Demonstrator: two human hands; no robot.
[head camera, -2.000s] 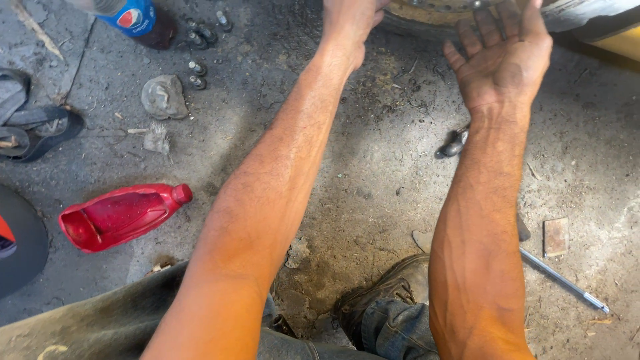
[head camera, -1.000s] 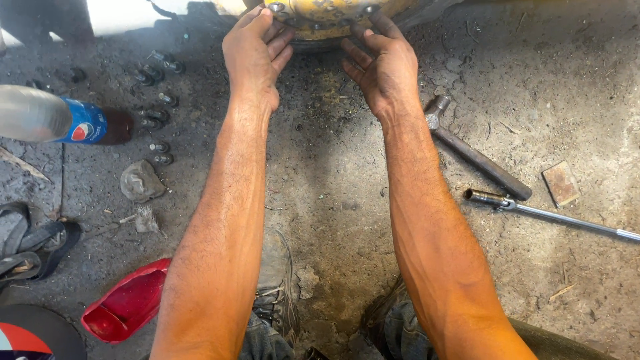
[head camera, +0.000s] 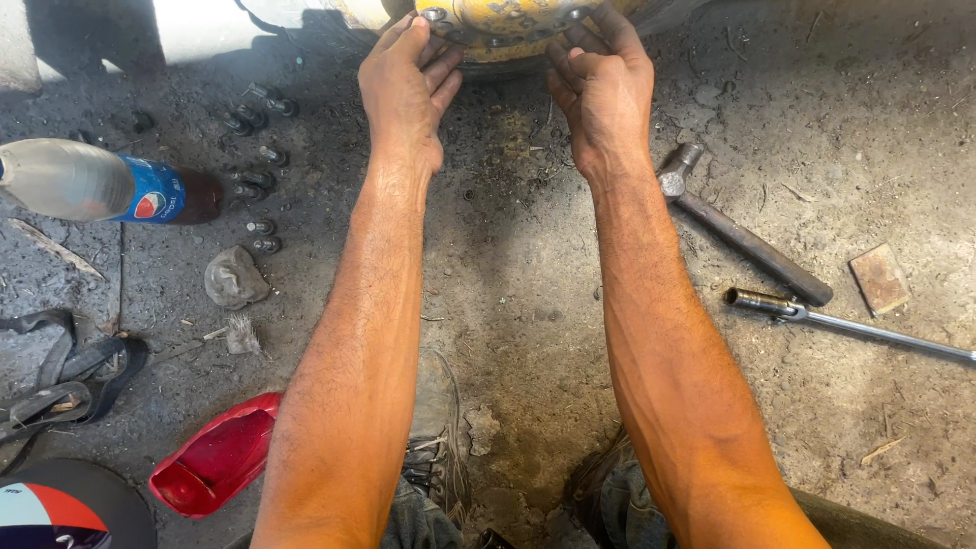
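At the top centre, a yellow metal wheel hub or rim (head camera: 499, 27) with bolt holes is partly cut off by the frame. My left hand (head camera: 408, 88) grips its left edge, thumb at the front beside a bolt hole. On the opposite edge my right hand (head camera: 602, 84) rests with curled fingers, its fingertips partly hidden behind the rim. A ball-peen hammer (head camera: 747, 232) lies on the ground right of my right forearm. Below it is a socket wrench with a long steel shaft (head camera: 862, 326). Several wheel bolts or nuts (head camera: 259, 183) stand and lie left of my left hand.
On the left lie a Pepsi bottle (head camera: 99, 183) with dark liquid, a stone (head camera: 235, 278), a black strap (head camera: 84, 366), a cut red plastic container (head camera: 217, 457) and a dark rounded object with coloured panels (head camera: 69, 507). A rusty flat plate (head camera: 879, 280) lies at right. My boots are below.
Two seconds ago my right hand was spread with its palm showing; its fingers are now curled at the rim. The view has shifted, showing the whole hammer. Little differs from one second ago.
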